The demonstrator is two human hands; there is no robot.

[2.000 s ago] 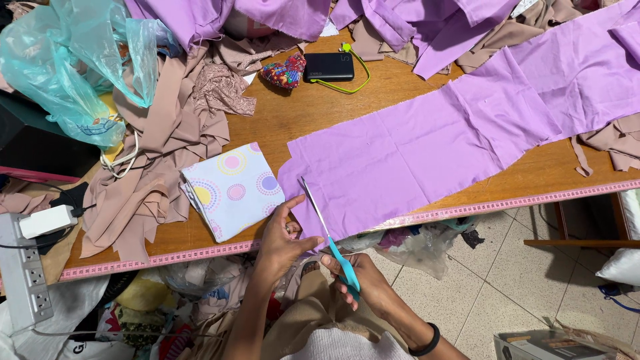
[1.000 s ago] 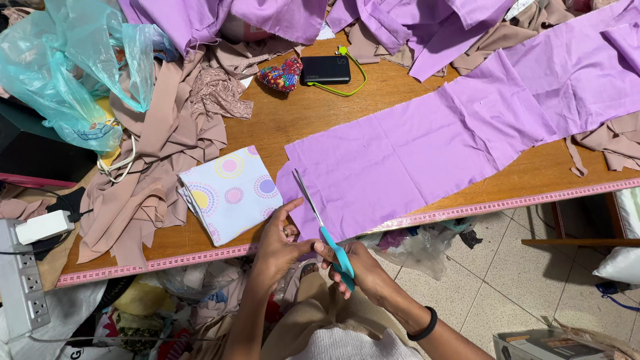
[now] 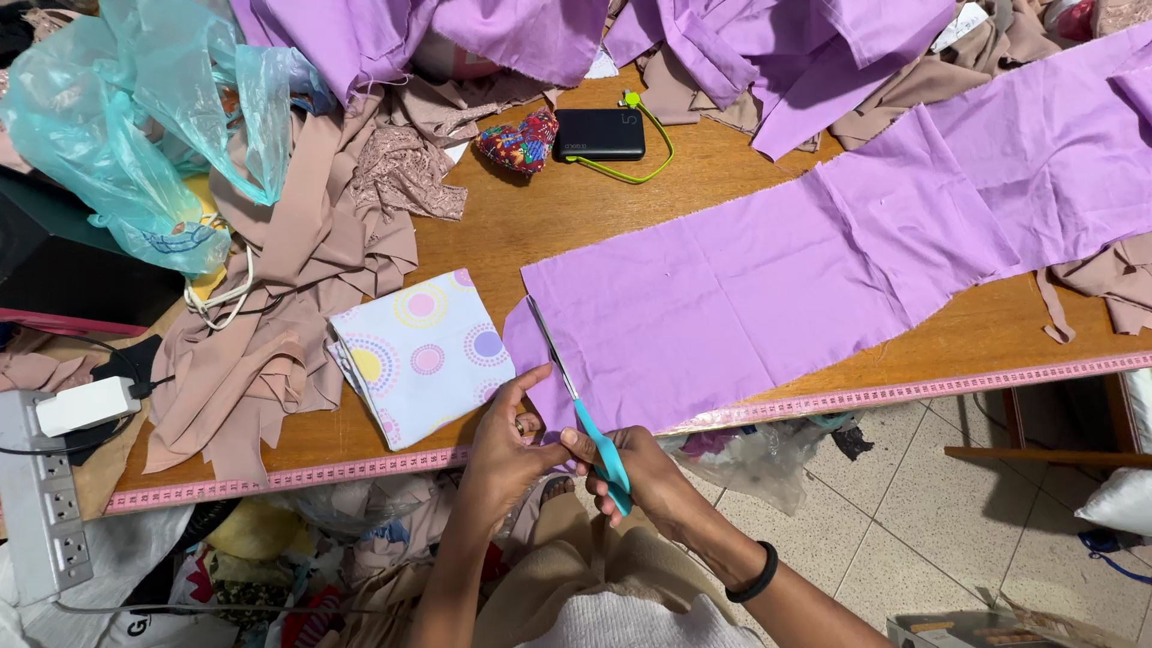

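Observation:
A long strip of purple fabric [image 3: 666, 315] lies across the wooden table, its left end at the front edge. My right hand [image 3: 634, 468] grips the teal handles of a pair of scissors [image 3: 604, 447], whose blades lie over the fabric near its left end and point up and to the left. The blades look nearly closed. My left hand [image 3: 513, 441] pinches the fabric's lower left corner, left of the scissors. Beside it, a folded white cloth with coloured circle prints [image 3: 423, 360] rests on the table.
A pink measuring tape [image 3: 360, 470] runs along the table's front edge. Behind the strip are a black power bank [image 3: 600, 134] and a patterned heart-shaped cushion [image 3: 519, 142]. Beige fabric scraps [image 3: 297, 225], a teal plastic bag [image 3: 135, 135] and a power strip [image 3: 45, 504] occupy the left.
The scissor blades have come closer together over the purple fabric. Both hands stay near the strip's left end.

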